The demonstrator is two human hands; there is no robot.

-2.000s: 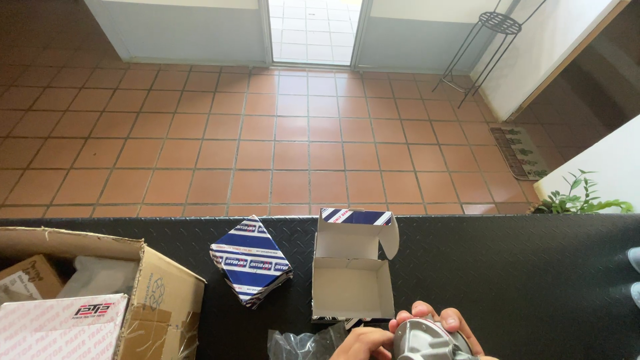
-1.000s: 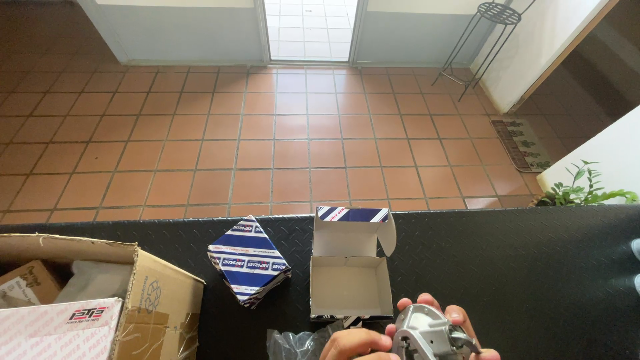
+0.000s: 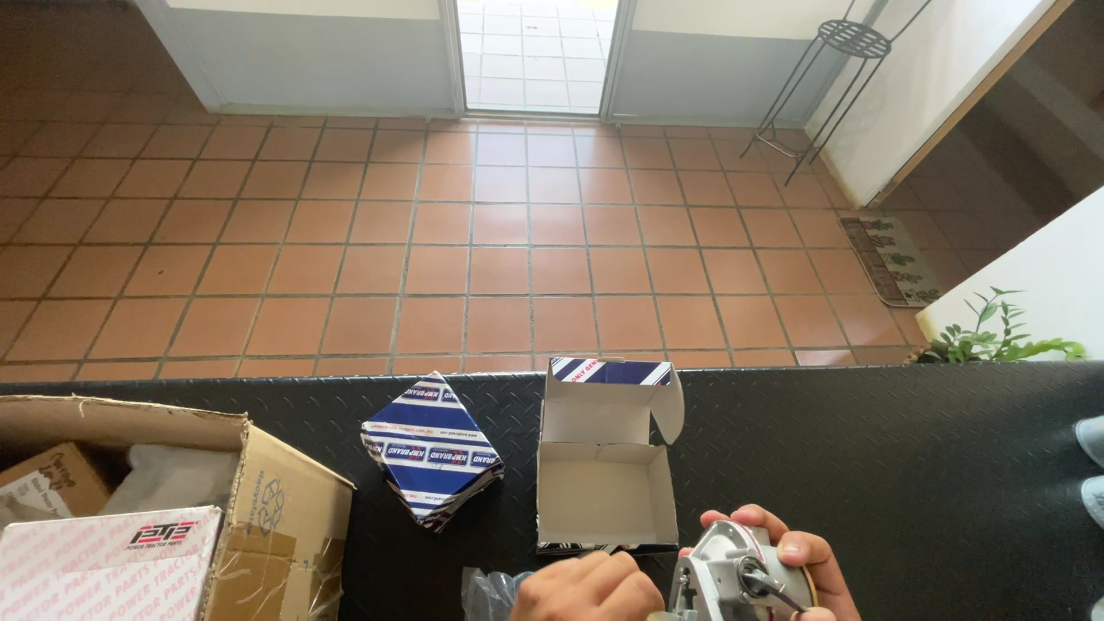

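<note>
Near the bottom edge, my right hand grips a silver metal machine part, a housing with a flange and a round body. My left hand is beside it with curled fingers, close to the part's left edge; whether it touches or holds anything there cannot be told. An open, empty-looking cardboard box with its lid folded back stands just beyond my hands. A clear plastic bag lies to the left of my left hand, partly hidden by it.
A closed blue and white box sits on the black textured table. At the left stands a large cardboard carton holding a white printed box and other packages. A green plant is beyond the table's far edge at right.
The metal part has been turned in my hands and its flange side now shows more. My left hand has shifted a little to the left of it.
</note>
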